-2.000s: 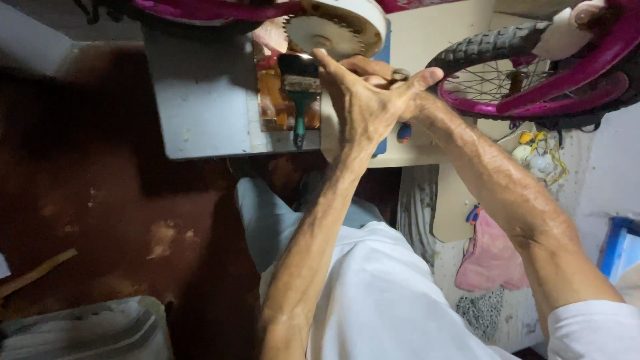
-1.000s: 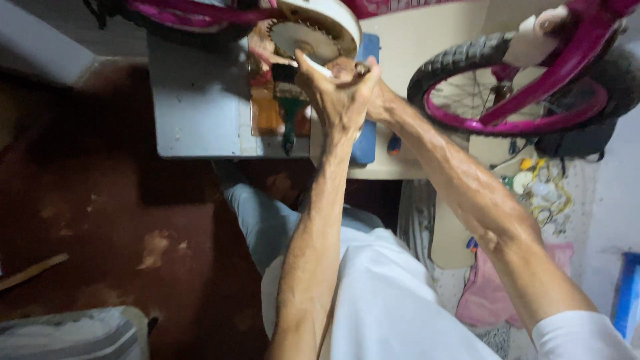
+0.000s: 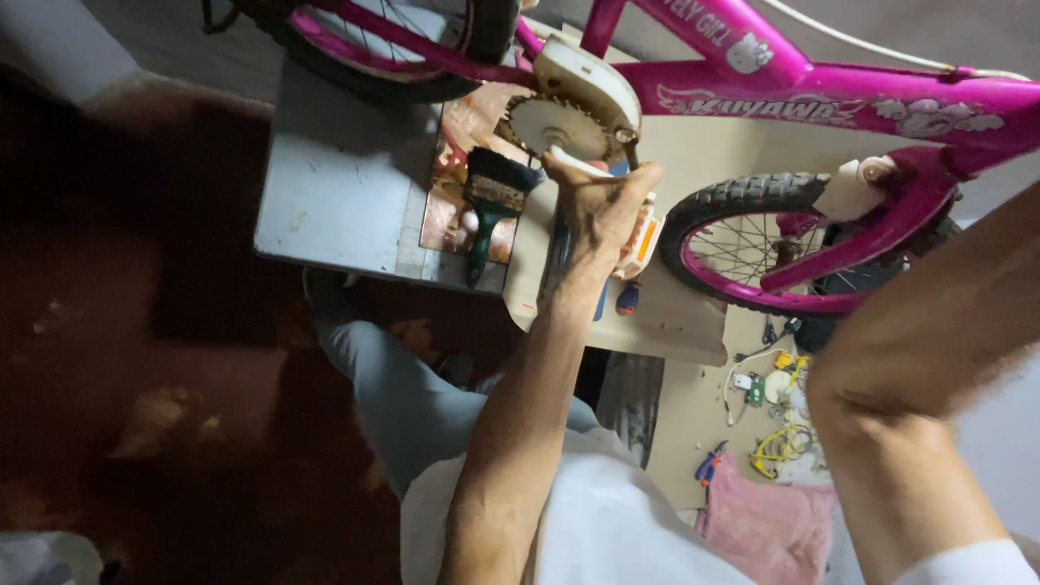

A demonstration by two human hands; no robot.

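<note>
A pink child's bicycle frame (image 3: 715, 93) lies across the top of the view. My left hand (image 3: 597, 195) grips at the crank, just below the toothed chainring (image 3: 561, 128) and the cream chain guard (image 3: 597, 77); its hidden fingers leave the exact hold unclear. A cream pedal with an orange reflector (image 3: 642, 242) is beside that hand. Left of it, a paintbrush with dark bristles and a green handle (image 3: 487, 215) lies on a picture sheet (image 3: 439, 215). My right forearm reaches up past the right edge, so my right hand is out of view.
The front wheel (image 3: 691, 244) and rear wheel (image 3: 390, 49) flank the crank. A grey tabletop (image 3: 341, 187) and a beige board (image 3: 674, 325) lie beneath. Lower right are pliers (image 3: 709, 465), a pink cloth (image 3: 768, 516) and yellow wires (image 3: 772, 455). A blue-and-orange handle (image 3: 627, 298) lies near the pedal.
My right hand has left the crank area, and its arm has swung out to the right. My left hand remains at the crank. The view now takes in more of the bicycle frame.
</note>
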